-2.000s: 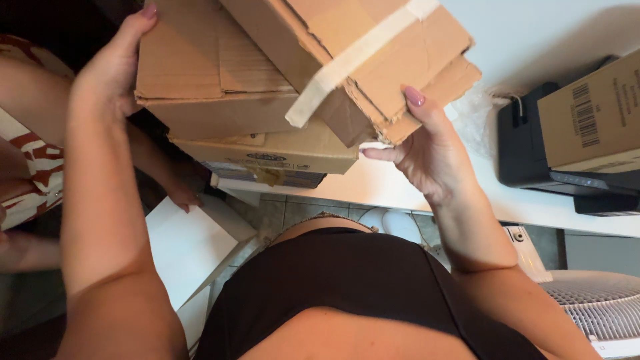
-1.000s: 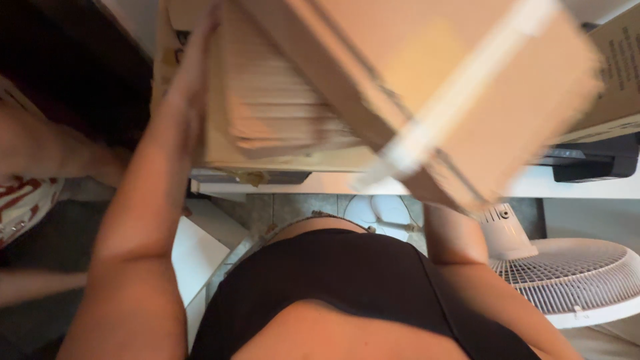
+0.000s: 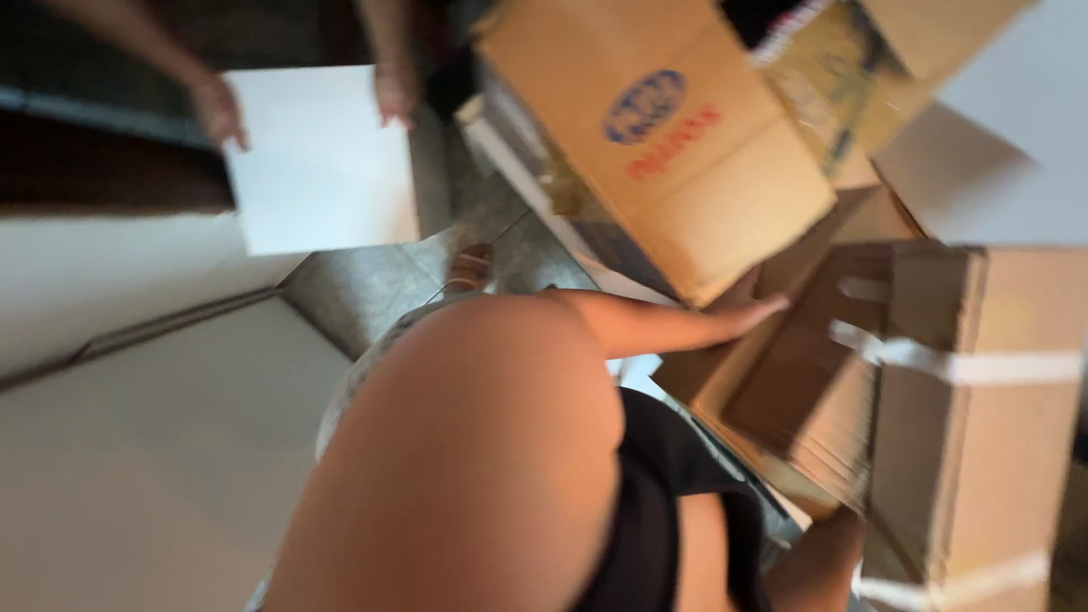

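Observation:
My left hand (image 3: 752, 319), blurred, lies with its fingers extended against the open brown cardboard box (image 3: 714, 382), supporting its side. Inside that box are flattened or folded cardboard pieces (image 3: 837, 429). A closed carton with white tape (image 3: 1007, 442) rests against the open one at the right. My right forearm (image 3: 820, 561) reaches up beneath the cartons at the lower right; its hand is hidden behind them. Just above my left hand stands a tan carton with blue and red print (image 3: 731, 204).
At the upper left another person's hands (image 3: 395, 93) hold a white box (image 3: 323, 161). More cardboard (image 3: 943, 34) is at the top right beside a white surface (image 3: 1011, 161). A white panel (image 3: 161, 467) fills the lower left, next to the tiled floor (image 3: 365, 280).
The view has swung strongly. The fan and black device seen earlier are out of view. The white box, low at the left before, is now between the other person's hands.

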